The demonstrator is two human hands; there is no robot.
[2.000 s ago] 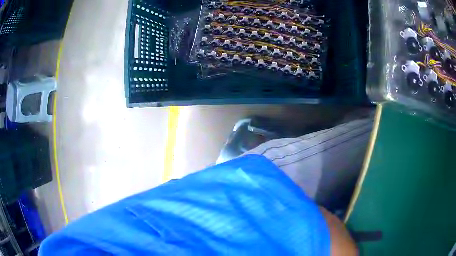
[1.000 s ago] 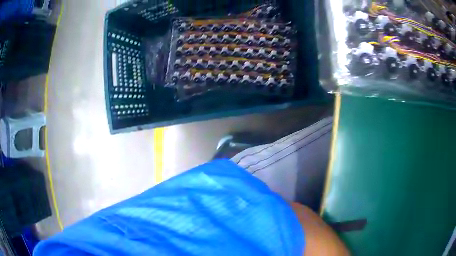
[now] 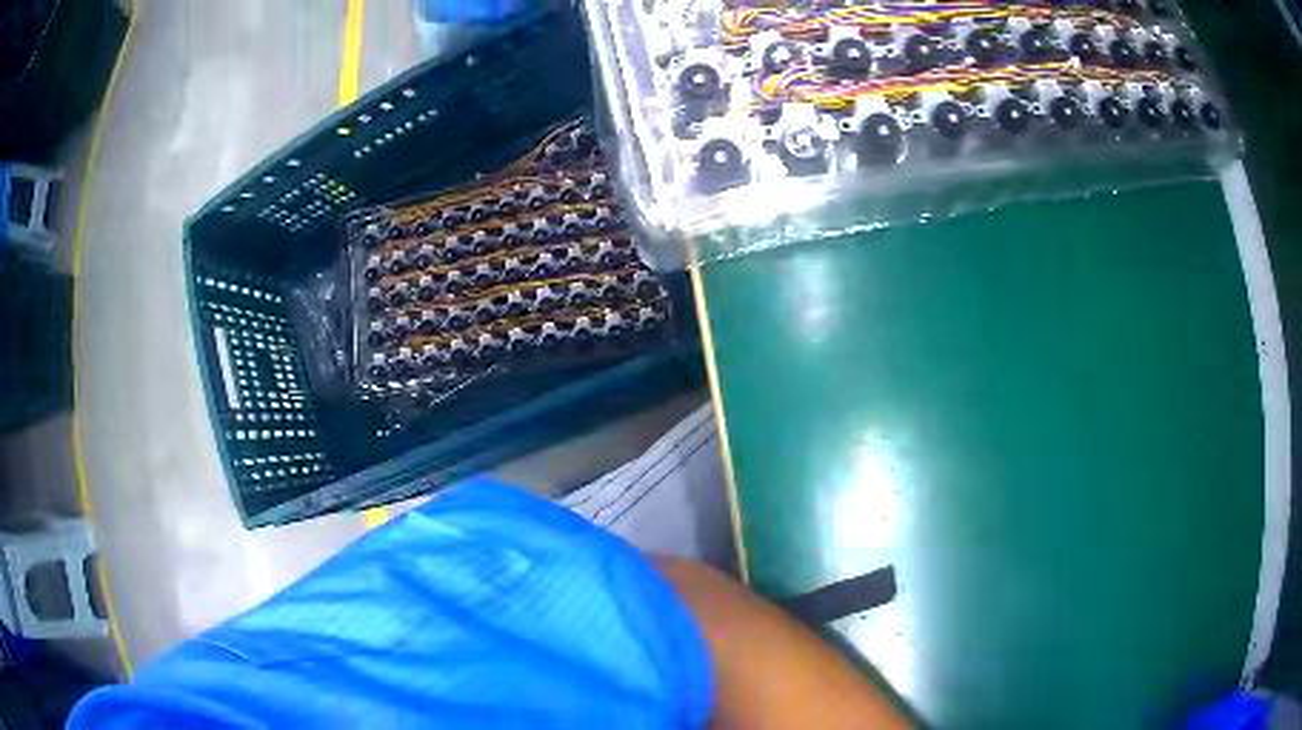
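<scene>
A clear blister tray [image 3: 636, 157] lies on the green bench [image 3: 1028, 371] at the top right. It holds rows of black round parts [image 3: 881, 134] with silvery bases and orange-yellow wires. A similar filled tray [image 3: 500, 278] lies inside the dark green crate [image 3: 236, 478] at the left. A blue sleeve [image 3: 429, 628] and a bare forearm [image 3: 771, 656] of mine cross the bottom and leave the picture at the lower edge. Neither of my hands is in view.
The bench has a pale left edge and a white right edge [image 3: 1268, 357]. A short dark strip [image 3: 853, 590] lies near its lower left. Striped grey cloth [image 3: 664, 478] shows beside the crate. A light stool-like object [image 3: 54, 578] stands on the floor [image 3: 143, 328] at the far left.
The view has swung right: crate, sleeve and blister tray sit further left, and more bench shows, with its white right edge. More of the forearm is visible.
</scene>
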